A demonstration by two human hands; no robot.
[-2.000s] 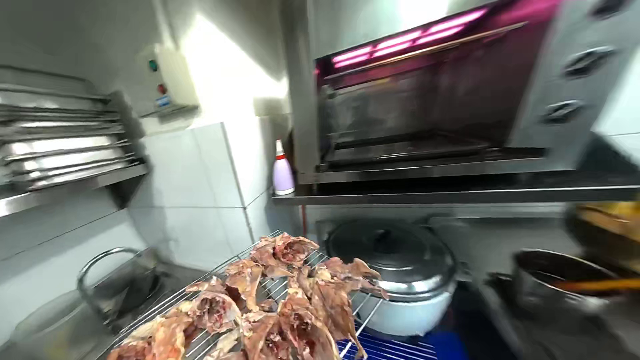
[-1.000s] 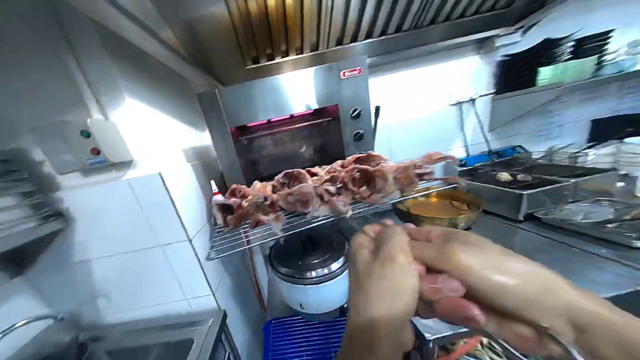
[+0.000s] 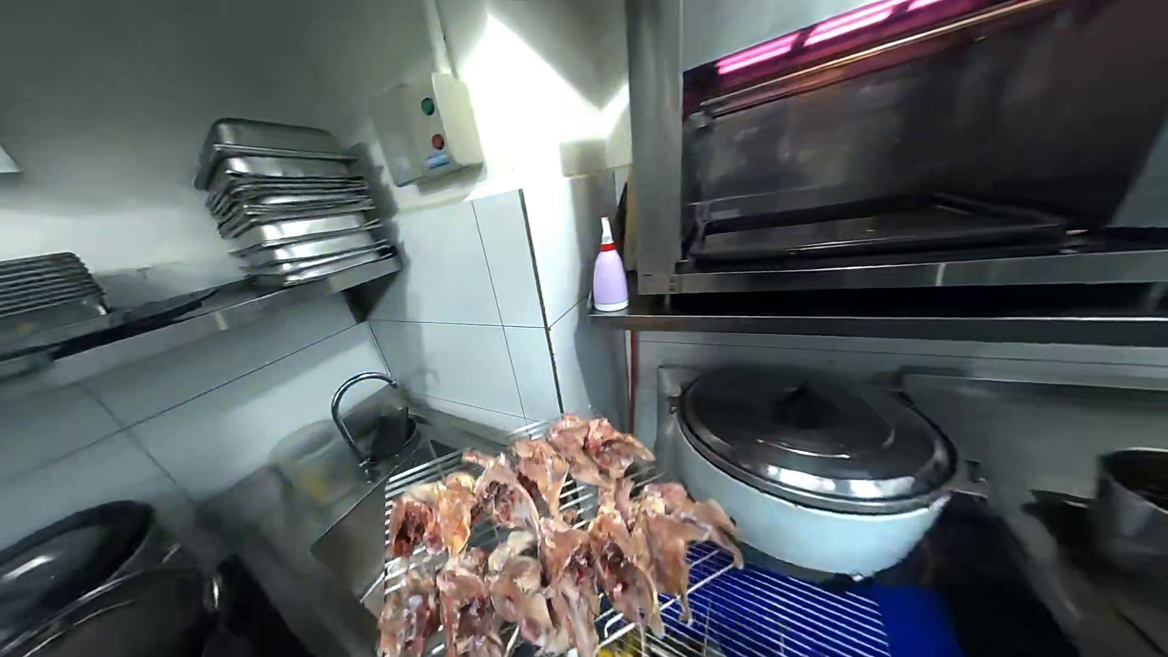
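Note:
Neither my left hand nor my right hand shows in the head view now, so what they hold or touch is hidden. Several pieces of raw meat with bones lie spread over a metal wire rack at the lower middle. The rack is close to a blue wire rack or tray. Right of the meat stands a large white pot or rice cooker with a shiny metal lid on it.
An oven with pink-glowing elements is at the upper right. A purple bottle stands on the shelf edge. Stacked metal pans sit on a left wall shelf; below are a curved faucet and dark lids. A metal pot stands at right.
Both hands, seen at the lower right one second ago, are out of view. The view has swung left and nearer to the oven and the sink corner.

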